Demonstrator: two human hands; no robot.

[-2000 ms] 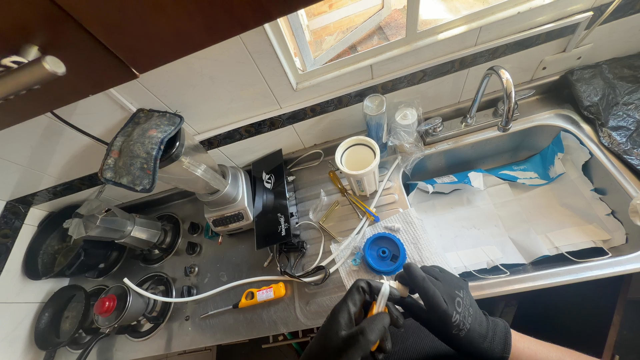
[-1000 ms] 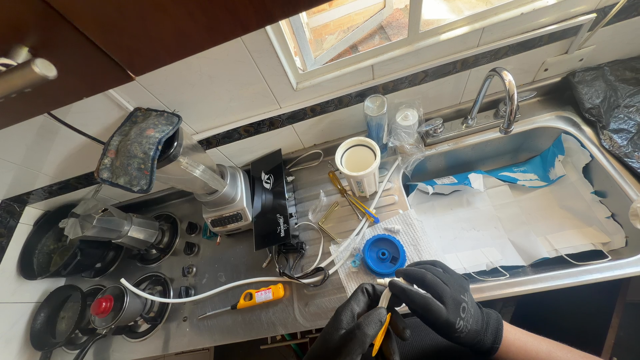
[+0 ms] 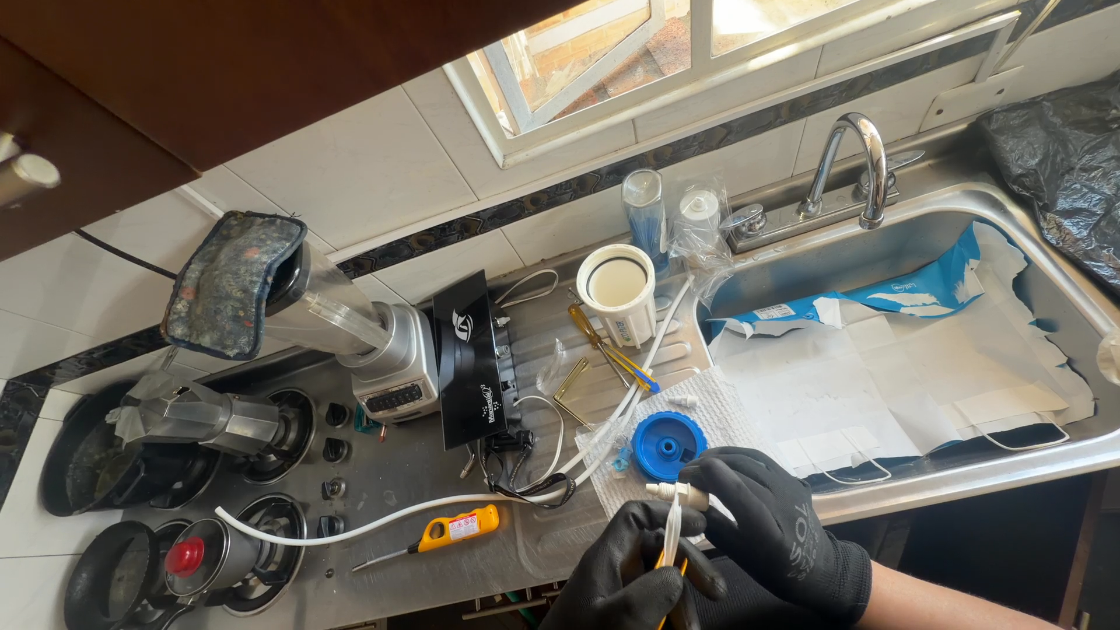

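Observation:
Both my hands wear black gloves, near the counter's front edge. My right hand [image 3: 770, 516] is closed around a cream plastic fitting [image 3: 681, 495] with a ribbed body. My left hand [image 3: 630, 564], just left of it, holds a strip of white tape [image 3: 672, 529] that hangs at the fitting, along with a thin yellow-orange item [image 3: 682, 567] partly hidden by the fingers. Right above the hands, the blue filter housing cap [image 3: 668, 446] lies on a white paper towel [image 3: 731, 407]. Behind stands a white filter housing [image 3: 616, 293], open end up.
White tubing [image 3: 376, 528] crosses the counter beside a yellow gas lighter [image 3: 459, 527]. A screwdriver [image 3: 588, 326] lies near the housing. At left are a blender [image 3: 394, 350], a moka pot [image 3: 210, 420] and pans on the stove. The steel sink [image 3: 989, 468] at right holds torn paper bags [image 3: 840, 376].
The white tape strip shows more plainly between my hands, and the yellow-orange item in my left hand is tilted differently. Both hands stay in about the same place.

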